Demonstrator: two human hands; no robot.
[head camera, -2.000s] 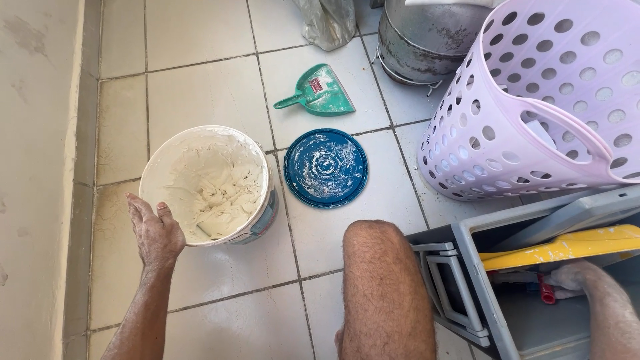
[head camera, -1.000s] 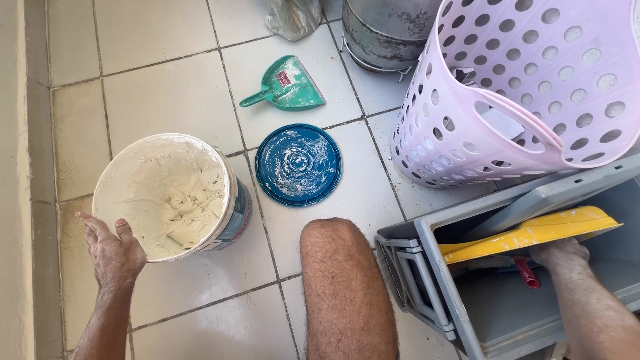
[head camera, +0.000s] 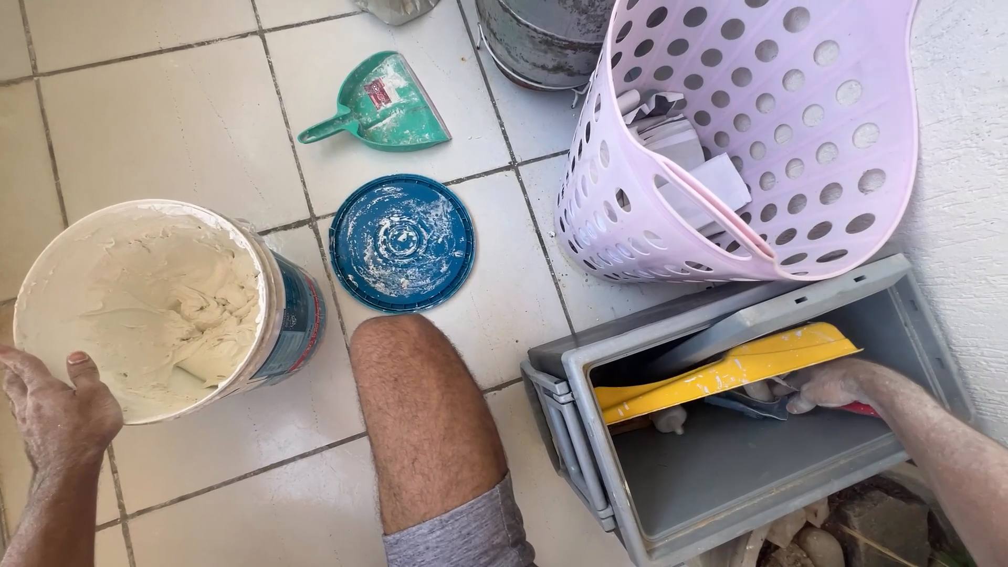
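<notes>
A plastic bucket (head camera: 295, 315) of pale, creamy compound (head camera: 165, 307) stands on the tiled floor at the left. My left hand (head camera: 59, 402) rests at its near left rim, fingers spread, holding nothing. At the right, my right hand (head camera: 835, 386) reaches inside a grey plastic crate (head camera: 748, 488), below a yellow plastic item (head camera: 732, 370) with white smears. Its fingers are partly hidden, and whether they grip anything cannot be told. Close by are a red item (head camera: 860, 409) and a dark blue-grey piece (head camera: 752, 405).
A blue lid (head camera: 402, 242) with white smears lies beside the bucket, with a green dustpan (head camera: 394, 106) beyond it. A lilac perforated basket (head camera: 630, 213) holding scraps stands behind the crate. Further back is a metal bucket (head camera: 543, 39). Stones (head camera: 819, 543) lie below the crate.
The red item, which lay left of my right hand in the crate, now shows to the right of its fingers. My left hand stays at the bucket's rim. The view has shifted.
</notes>
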